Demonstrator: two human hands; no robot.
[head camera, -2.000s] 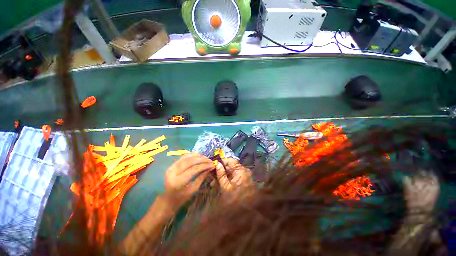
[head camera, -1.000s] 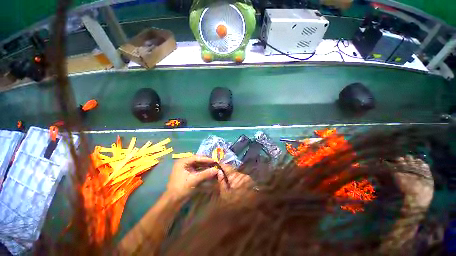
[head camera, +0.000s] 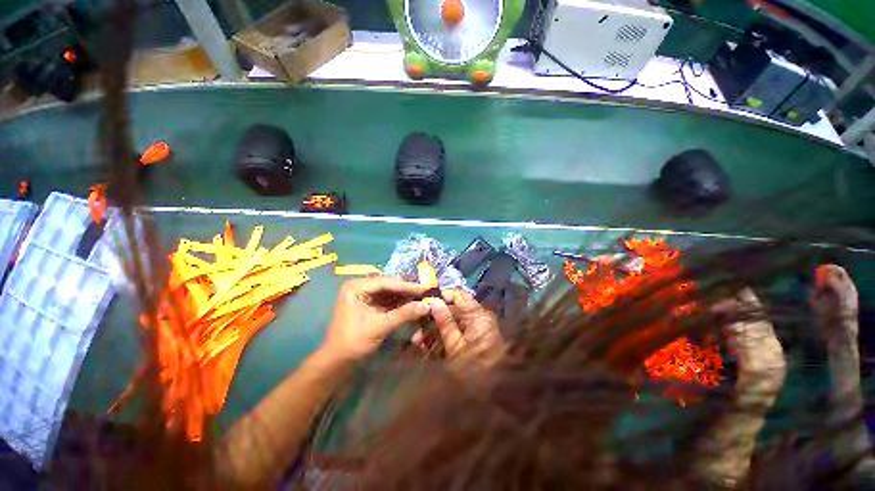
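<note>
My left hand (head camera: 369, 316) and my right hand (head camera: 465, 326) meet at the middle of the bench. Their fingertips hold a small black part with an orange strip (head camera: 427, 276) standing up from it. Hair in front of the camera hides part of my right hand and its wrist. A fanned pile of orange strips (head camera: 240, 292) lies left of my hands, with a single strip (head camera: 357, 269) nearer them. Black parts (head camera: 497, 280) and clear plastic bags (head camera: 414, 251) lie just behind my hands.
Black rounded units (head camera: 419, 168) and a black-and-orange piece (head camera: 324, 202) sit on the belt beyond the pale line. A white blister tray (head camera: 58, 297) is at left. Small orange parts (head camera: 683, 369) and another person's hands (head camera: 758, 336) are at right.
The orange strip now stands upright above my fingertips, where it looked looped a second ago. The other person's hands have moved apart, and two now show. The camera view has shifted slightly.
</note>
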